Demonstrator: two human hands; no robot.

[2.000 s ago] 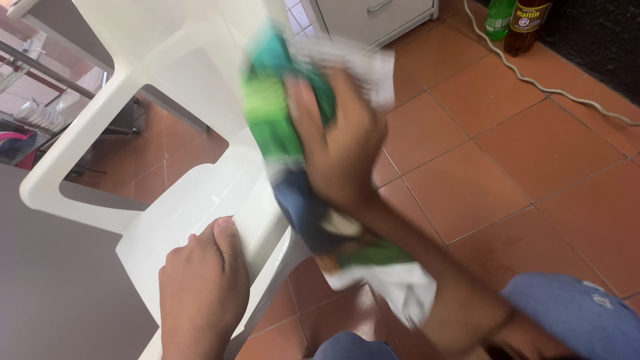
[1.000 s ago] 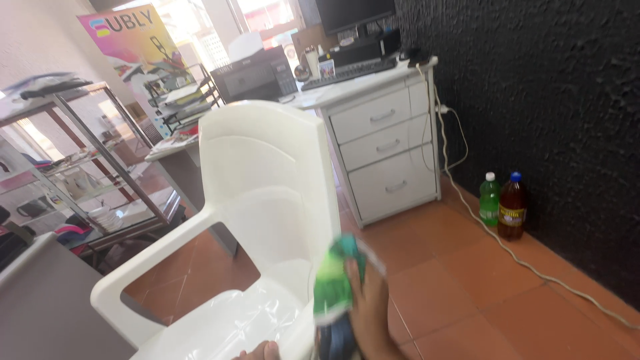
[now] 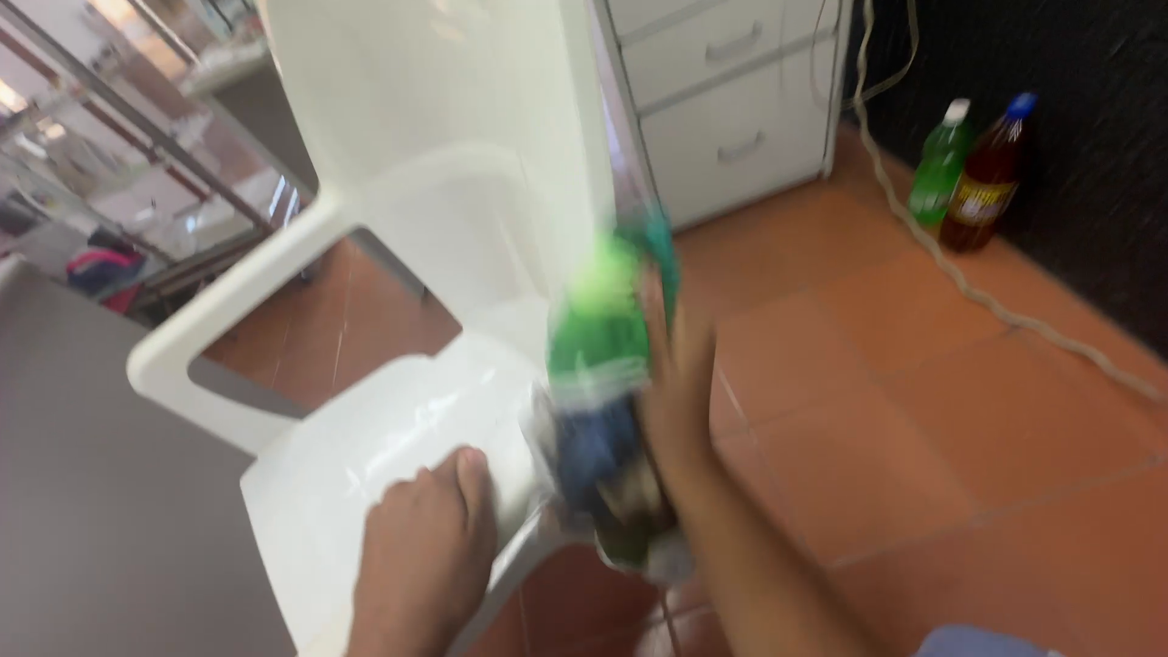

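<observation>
A white plastic armchair [image 3: 392,411] fills the middle left of the head view. My left hand [image 3: 429,538] is closed on the front edge of its seat, thumb on top. Blurred by motion, my right hand [image 3: 675,365] holds a multicoloured cloth [image 3: 598,347] in green, blue and white. The cloth hangs down beside the right side of the chair, over the near armrest area; whether it touches the chair cannot be told.
A white drawer cabinet [image 3: 739,119] stands behind the chair. Right of it are a green bottle [image 3: 940,173] and a brown bottle [image 3: 985,196], with a pale cable [image 3: 967,287] across the tiled floor. A grey panel [image 3: 109,474] is at left, near a glass-shelved rack [image 3: 137,137].
The view has swung up and back down. My right hand moves about with the cloth still in it, while my left hand stays at the chair seat.
</observation>
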